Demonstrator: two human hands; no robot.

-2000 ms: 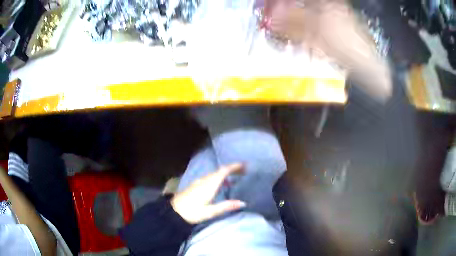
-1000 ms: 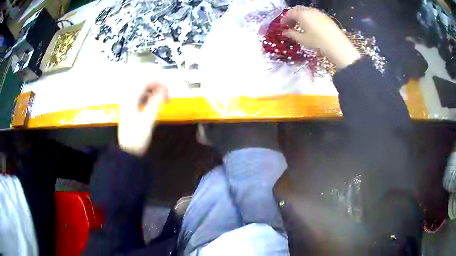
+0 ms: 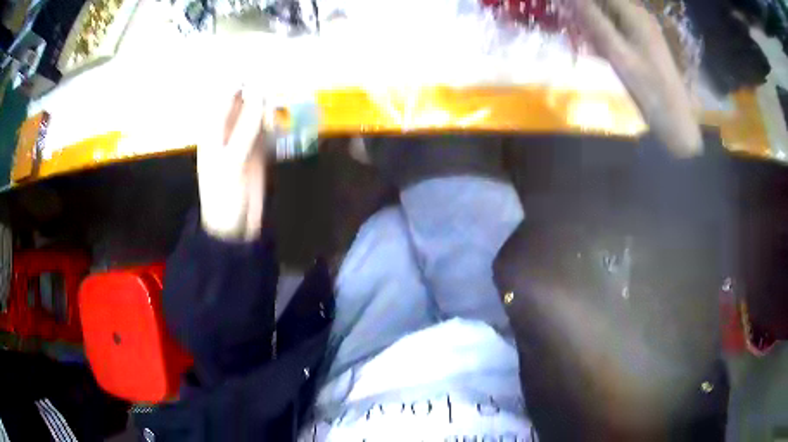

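My left hand (image 3: 231, 164) is raised at the table's front edge at left. A blurred pale, greenish-grey piece (image 3: 296, 128) shows beside its fingertips over the tape; I cannot tell whether the fingers grip it. My right hand (image 3: 644, 73) is strongly blurred over the table at right, beside a dark red bundle of leads (image 3: 531, 10) partly cut off by the top edge. Whether it holds anything cannot be told. Silver-grey metal parts (image 3: 251, 13) lie at the top edge.
The white table (image 3: 371, 56) has yellow-orange tape along its front edge. Small gold-coloured parts (image 3: 89, 30) lie in a tray at far left. A red stool (image 3: 128, 332) stands at lower left. Black, white-striped clothing (image 3: 56, 420) shows at bottom left. A dark lump (image 3: 734, 47) lies at right.
My left hand rose from my lap to the table edge, and the greenish-grey piece now shows beside it. My right hand has moved right, off the red leads. The view has shifted downward.
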